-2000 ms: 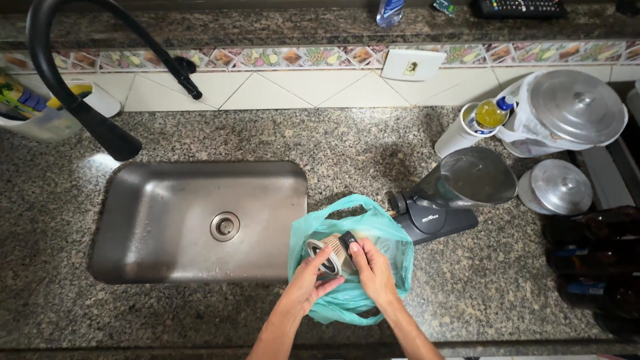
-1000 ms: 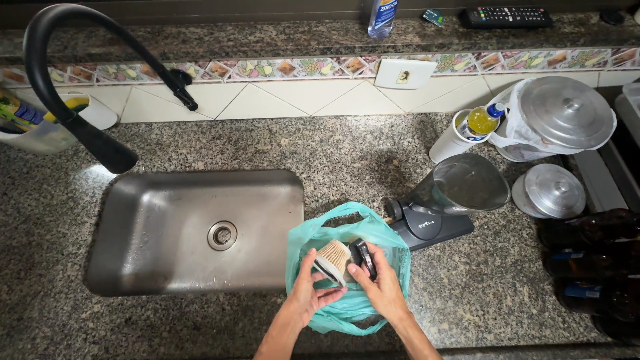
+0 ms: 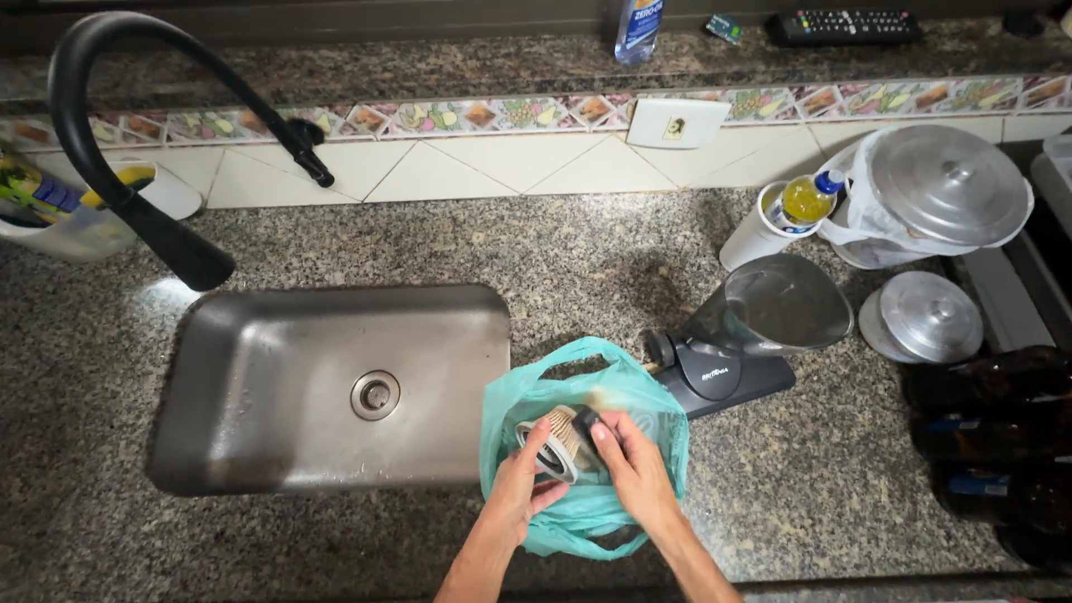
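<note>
Over an opened green plastic bag (image 3: 586, 528), my left hand (image 3: 523, 494) holds a pleated vacuum filter (image 3: 563, 435) by its pale rim. The pleats are beige and dusty, and the filter lies tilted on its side. My right hand (image 3: 624, 456) grips a small black part (image 3: 588, 421) against the filter's narrower end; whether the two are joined I cannot tell. A faint dust blur shows just above. Behind the bag's right side lies a black vacuum body (image 3: 724, 381) with a clear grey dust container (image 3: 783, 306).
A steel sink (image 3: 327, 394) is left of the bag, with a black faucet (image 3: 205, 264) over it. At the right are a white cup (image 3: 758, 230) holding a yellow bottle, lidded aluminium pots (image 3: 955, 184) and dark bottles (image 3: 988, 419). A remote control (image 3: 846, 28) lies on the ledge.
The black part was apart from the filter's end a second ago; my right hand now has it against that end. Both hands have stayed over the bag.
</note>
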